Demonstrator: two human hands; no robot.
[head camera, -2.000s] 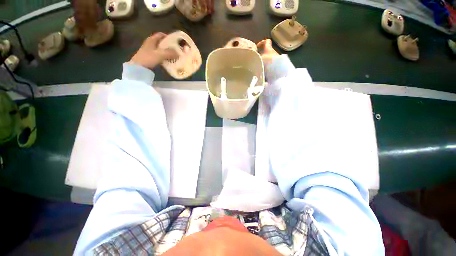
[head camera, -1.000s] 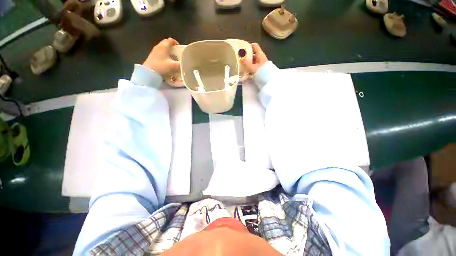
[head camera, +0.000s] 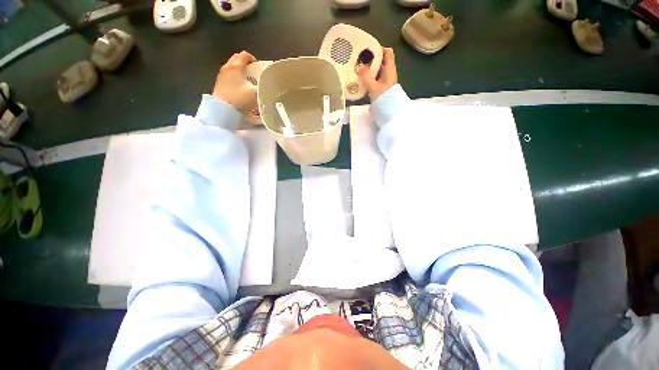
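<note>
A beige open tub (head camera: 307, 148) stands at the near edge of the bench, with two slim white posts showing inside. My right hand (head camera: 381, 75) holds an appliance head (head camera: 352, 58) behind and right of the tub; its dotted grille, dark round spot and a ringed socket face up. My left hand (head camera: 235, 88) holds another appliance head (head camera: 254, 71) at the tub's left side. The tub hides most of that head.
White mats (head camera: 177, 217) lie on both sides of the tub, with a pale strip (head camera: 326, 199) and a crumpled white sheet (head camera: 347, 264) between. More heads lie along the dark green bench (head camera: 289, 36), including an upturned head (head camera: 426, 32). A green fan (head camera: 27, 209) is at far left.
Since a second ago, my right hand has raised its head up and away from the tub, showing the grille. My left hand has stayed beside the tub. Earlier, the left head was held farther from the tub.
</note>
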